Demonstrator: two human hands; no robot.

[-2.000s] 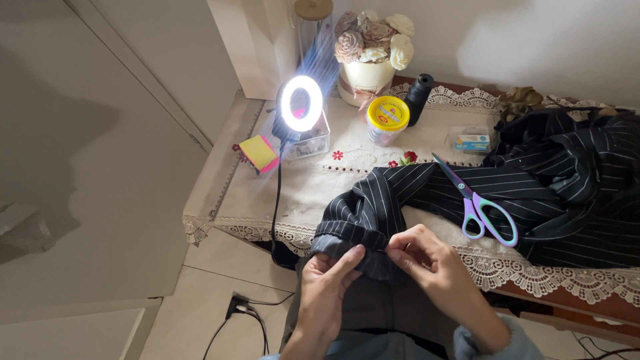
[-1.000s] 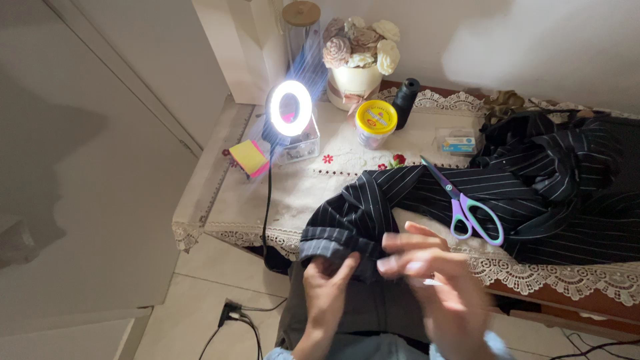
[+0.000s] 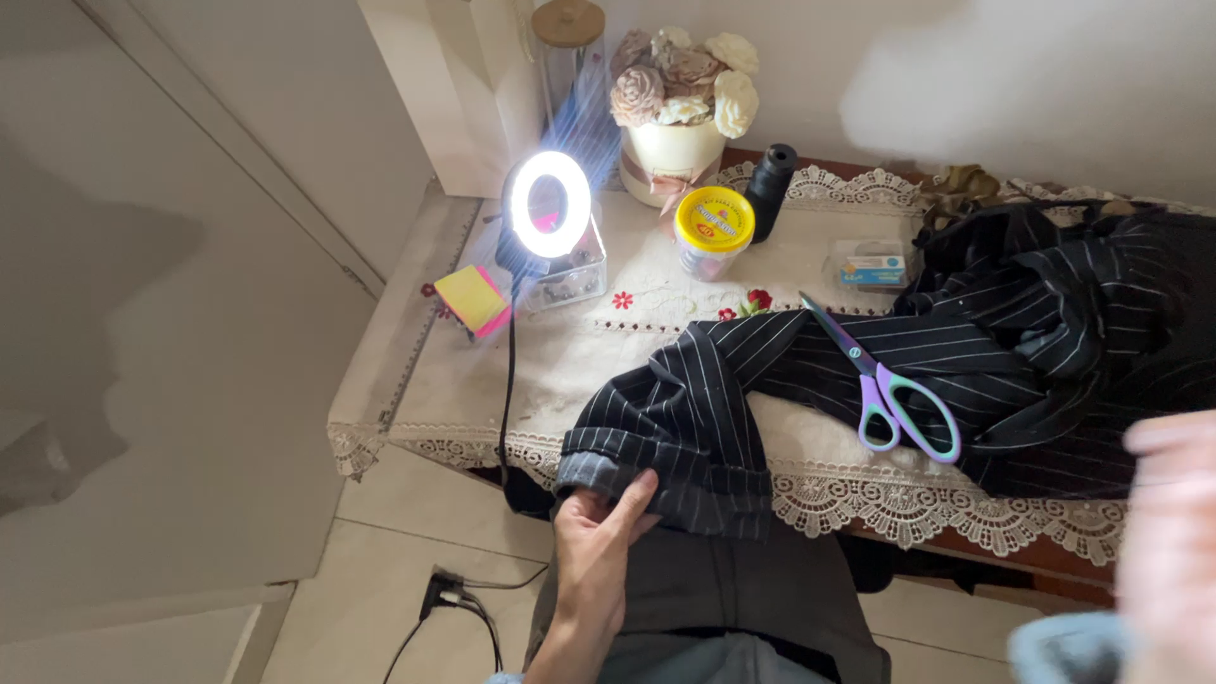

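My left hand (image 3: 598, 551) pinches the folded hem of a black pinstriped garment (image 3: 665, 408) between thumb and fingers, at the table's front edge above my lap. The grey inner side of the cloth shows at the fold. My right hand (image 3: 1173, 541) is blurred at the far right edge, away from the hem and partly out of view; whether it holds anything cannot be told. Scissors (image 3: 879, 375) with purple and green handles lie with open blades on the garment, whose bulk is heaped at the right of the table.
On the lace-edged tablecloth (image 3: 456, 380) stand a lit ring lamp (image 3: 551, 204), sticky notes (image 3: 472, 299), a yellow-lidded tub (image 3: 714, 228), a black thread cone (image 3: 771, 190), a flower pot (image 3: 670, 157) and a small plastic box (image 3: 869, 266). Cables (image 3: 456, 598) lie on the floor.
My right hand has left the hem and moved far to the right. My left hand still holds the hem. The scissors have stayed on the garment.
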